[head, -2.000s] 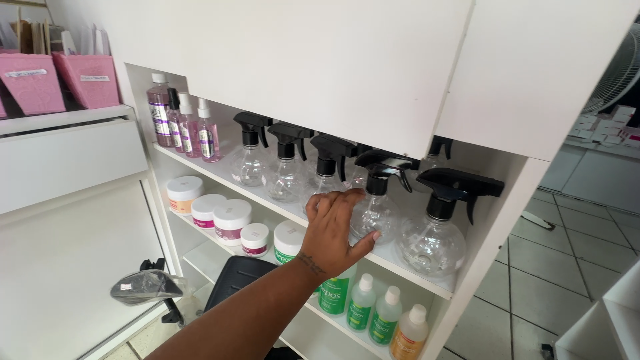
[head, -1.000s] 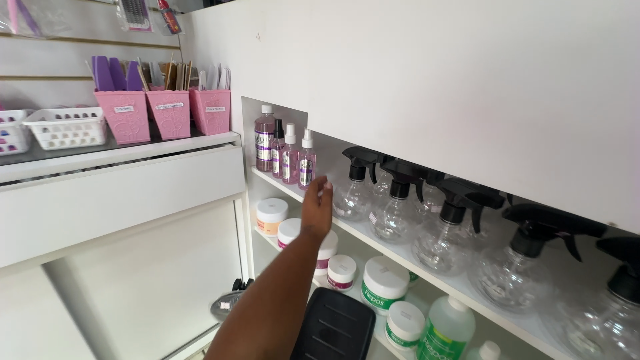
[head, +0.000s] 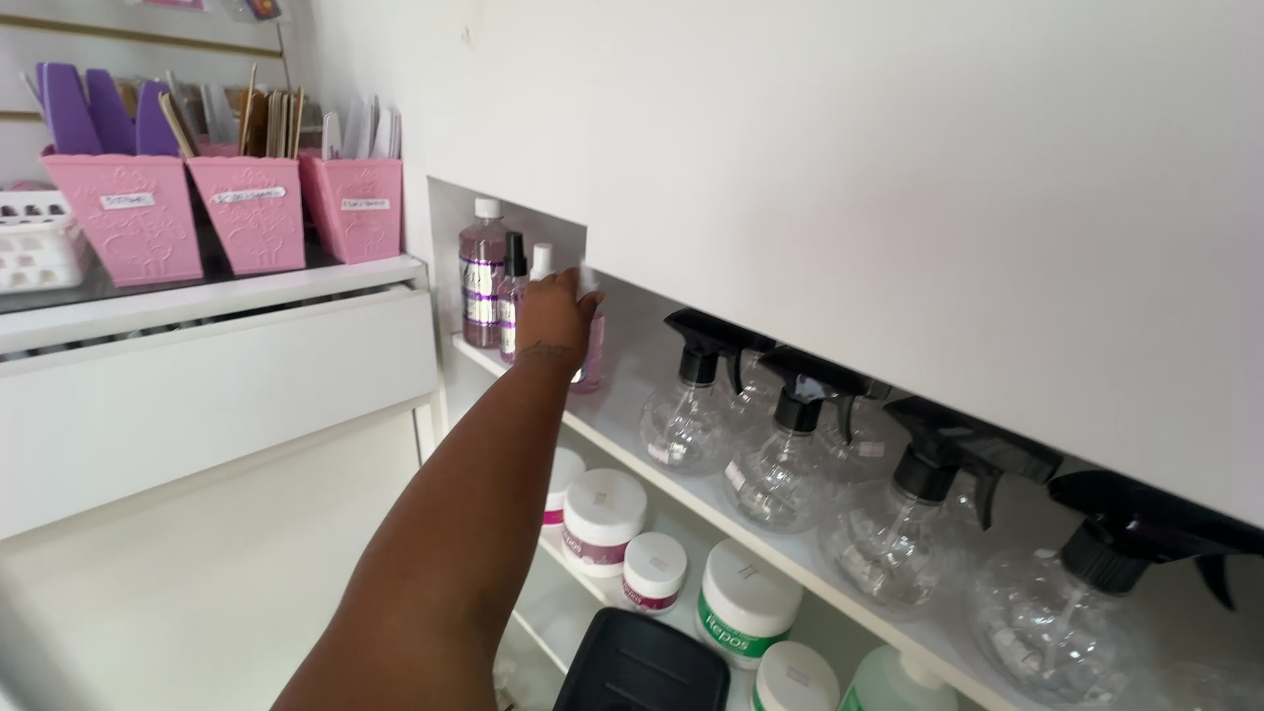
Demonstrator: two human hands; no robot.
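Observation:
In the head view my left hand (head: 555, 314) reaches in at the left end of the upper shelf. Its fingers are at the tops of small pink spray bottles with white caps (head: 542, 260), partly covering them; whether they grip one is hidden. Just left of the hand stand a slim bottle with a black spray top (head: 514, 257) and a taller bottle of pinkish liquid with a white cap (head: 483, 286). To the right, several round clear spray bottles with black trigger heads (head: 688, 420) line the same shelf. My right hand is out of view.
A white panel (head: 839, 178) overhangs the shelf. White jars (head: 604, 513) and a green-labelled jar (head: 748, 602) stand on the shelf below, near a black padded object (head: 644, 667). Pink bins (head: 128, 217) holding purple and wooden sticks and a white basket (head: 38, 252) sit on the left counter.
My left hand has moved left along the upper shelf, from a clear trigger spray bottle to the small pink spray bottles. The view has swung left.

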